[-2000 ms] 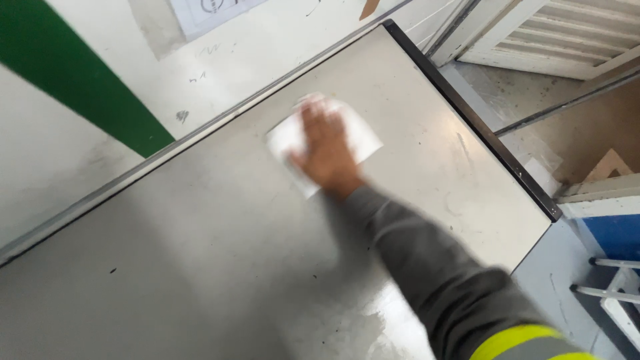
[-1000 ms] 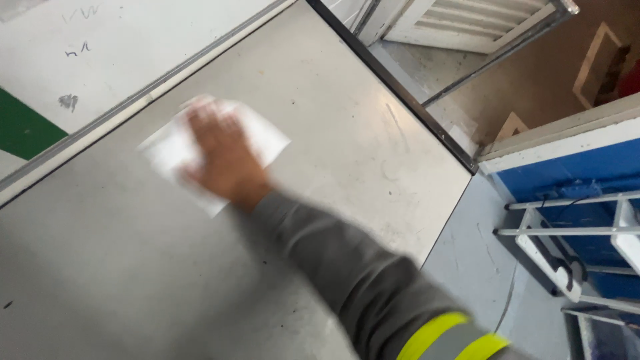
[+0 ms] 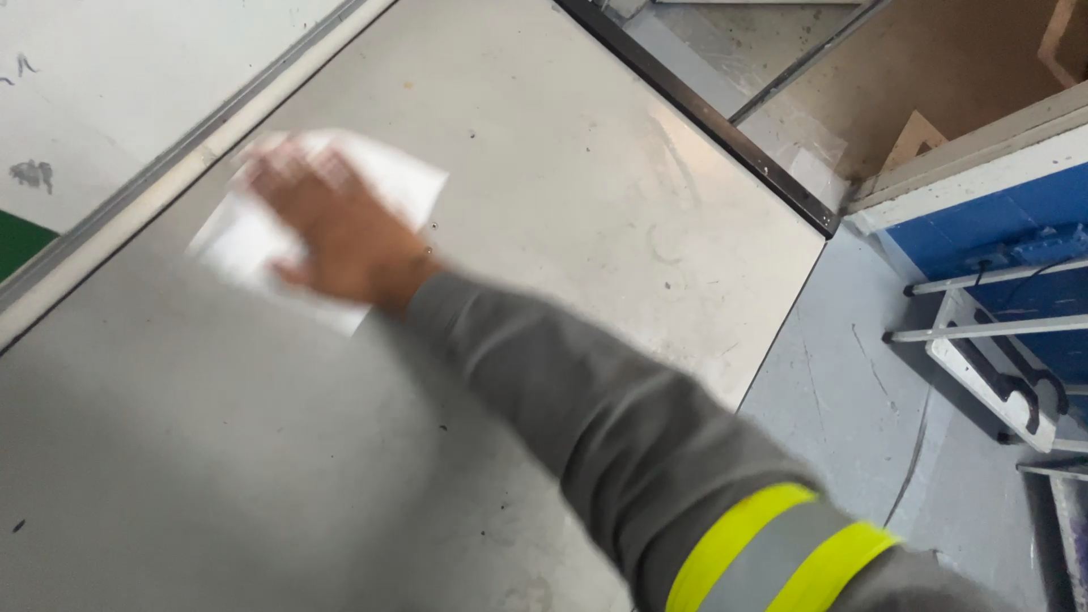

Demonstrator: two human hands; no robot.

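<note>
My right hand [image 3: 344, 229] lies palm down, blurred, on a white cloth or paper wipe [image 3: 404, 183]. Its fingers are somewhat spread, pointing to the upper left, and the thumb is out to the lower left. Corners of the wipe show on both sides of the hand. The wipe lies on a grey, smooth tabletop [image 3: 544, 161] with small dark specks and faint scuffs, close to its pale back edge. A dark grey sleeve [image 3: 578, 391] with a yellow and silver band covers the right arm. My left hand is out of view.
A white wall panel [image 3: 144, 76] with marks rises behind the tabletop's upper left edge. Dark metal trim [image 3: 705, 119] borders the upper right edge. Beyond the right side are a grey floor [image 3: 858, 399], a white metal rack or stepladder [image 3: 986, 374] and a blue panel [image 3: 1011, 212].
The view has shifted to the right. My right hand and the wipe under it have moved over the tabletop, farther from its right corner.
</note>
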